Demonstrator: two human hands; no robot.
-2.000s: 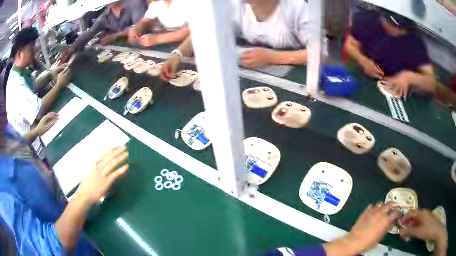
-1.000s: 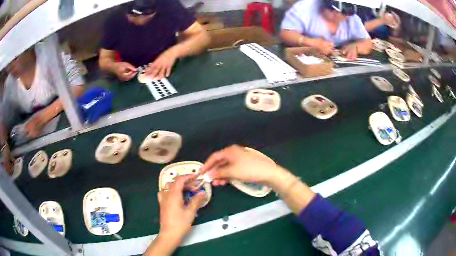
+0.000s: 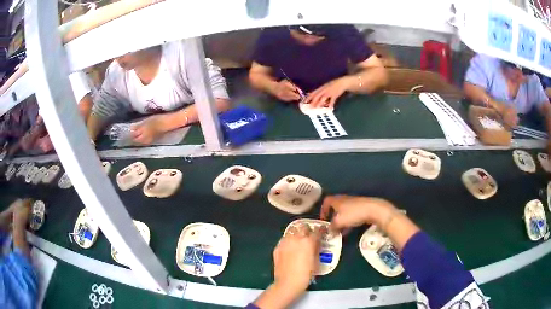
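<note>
An open cream housing (image 3: 328, 251) with a blue block inside lies on the dark green belt in front of me. My left hand (image 3: 295, 258) covers its left part, with the fingers at its upper inside. My right hand (image 3: 355, 212) is at its upper right edge, fingers bent down. What the fingertips touch is hidden. A second open housing (image 3: 377, 252) with a blue board lies partly under my right forearm. A third open housing (image 3: 203, 248) lies to the left, with a board, a blue block and a small part outside its lower edge.
Cream covers (image 3: 294, 194) lie in a row farther back on the belt. A pale rail (image 3: 241, 293) runs along the near side. A pale post (image 3: 96, 145) stands at left. A blue bin (image 3: 244, 125), sticker sheets (image 3: 447, 118) and a carton (image 3: 490, 125) are opposite, with people working. White rings (image 3: 101, 295) lie lower left.
The view has swung left, so things appear farther right. My hands stay at an open housing; my left hand now covers its left part and my right hand is at its upper right edge.
</note>
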